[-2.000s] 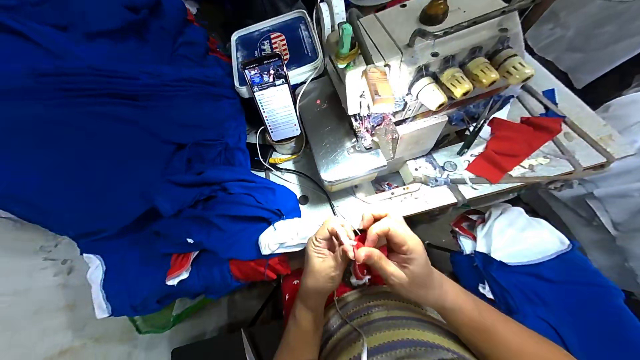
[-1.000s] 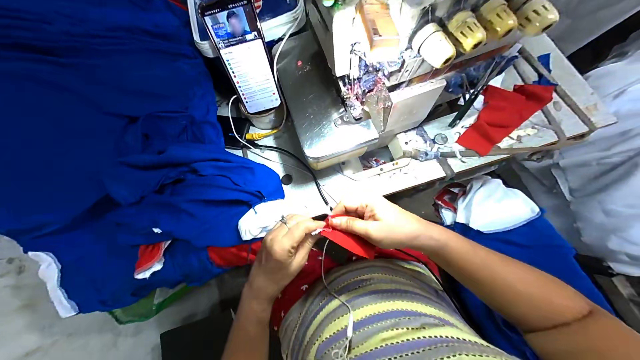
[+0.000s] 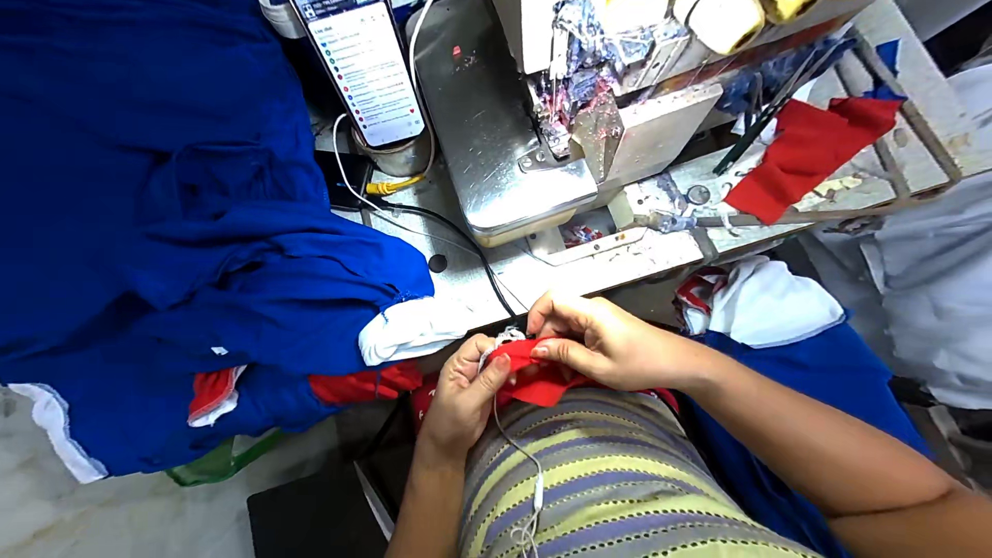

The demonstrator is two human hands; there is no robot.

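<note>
My left hand [image 3: 469, 387] pinches one end of a small red fabric piece [image 3: 535, 380] with a white edge, just above my lap. My right hand [image 3: 612, 341] grips the same piece from the other side, thumb on top. The piece hangs a little below my fingers. Beyond my hands stands an overlock sewing machine with a metal cloth plate [image 3: 496, 116], its needle area covered with lint and thread. A thin white earphone cord [image 3: 538, 492] runs down over my striped shirt.
A heap of blue fabric [image 3: 155, 201] with white and red parts fills the left. A phone [image 3: 364, 70] leans on a cup beside the machine. Red scrap fabric [image 3: 806, 155] and tweezers [image 3: 759, 124] lie right of it. Blue and white garments [image 3: 783, 306] hang at the right below the table edge.
The red piece has been spread out more between my hands; two seconds ago it was bunched between my fingers. The view has shifted down and nearer the hands.
</note>
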